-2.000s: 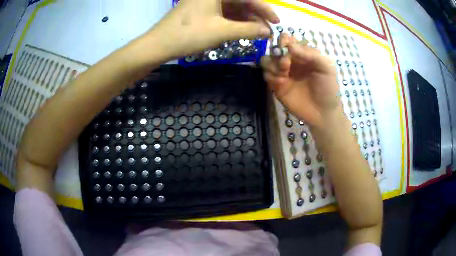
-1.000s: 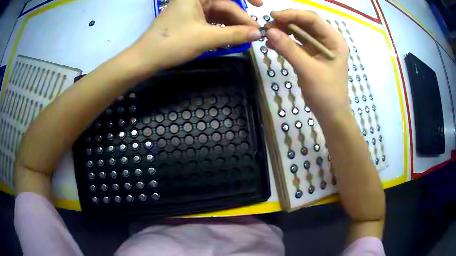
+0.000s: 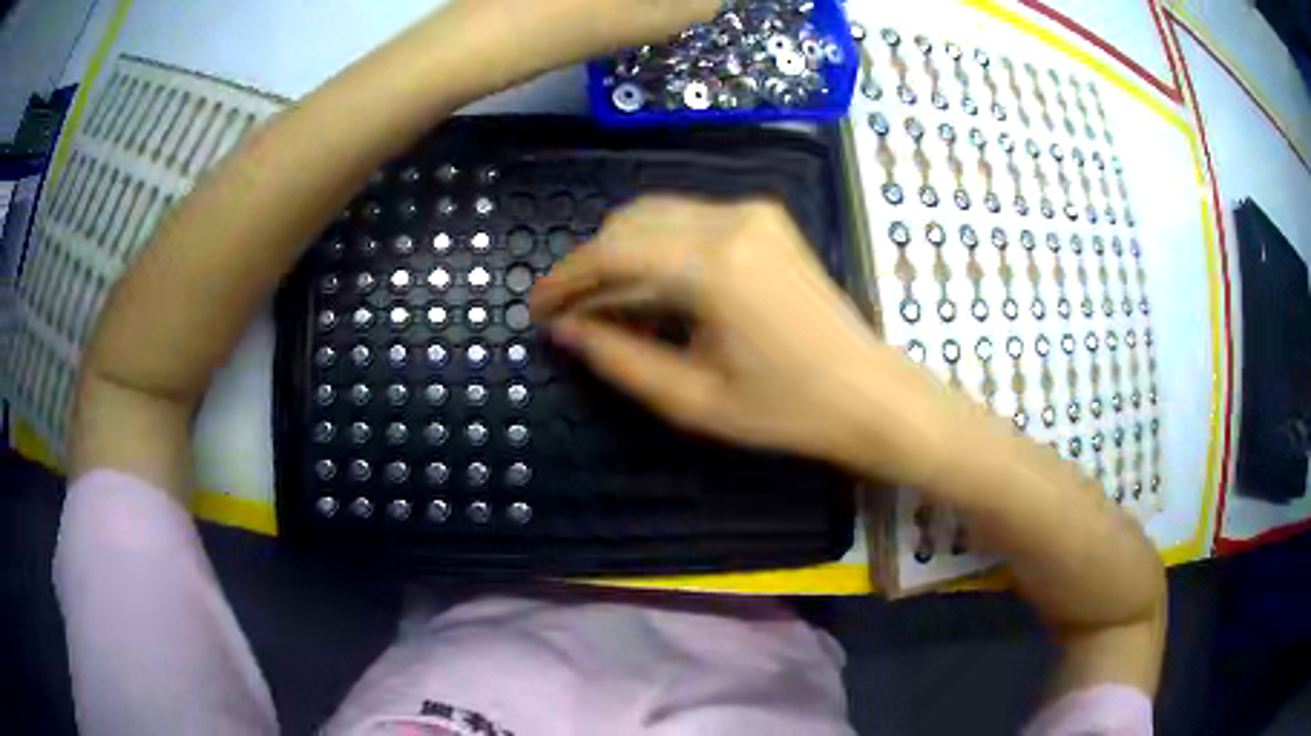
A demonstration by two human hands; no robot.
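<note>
The black pocketed tray [image 3: 690,546] lies in front of me, with rows of small silver metal parts [image 3: 439,354] filling its left side. My right hand [image 3: 690,324] is over the middle of the tray, thumb and fingertips close together just right of the filled columns. Whether it holds a part is hidden and blurred. My left hand [image 3: 633,17] is at the top edge by the blue bin [image 3: 719,115], its fingers mostly cut off by the picture's edge. The bin holds a heap of loose shiny metal pieces [image 3: 697,92].
An off-white board [image 3: 1057,302] with rows of tan dumbbell shapes and metal rounds stands right of the tray. A slotted off-white board [image 3: 158,158] lies at the left, partly behind my left arm. A flat black object [image 3: 1272,352] is at the far right.
My right hand has left my left hand and moved down and left over the tray. The tan stick seen in it is no longer visible. My left hand has moved up to the bin.
</note>
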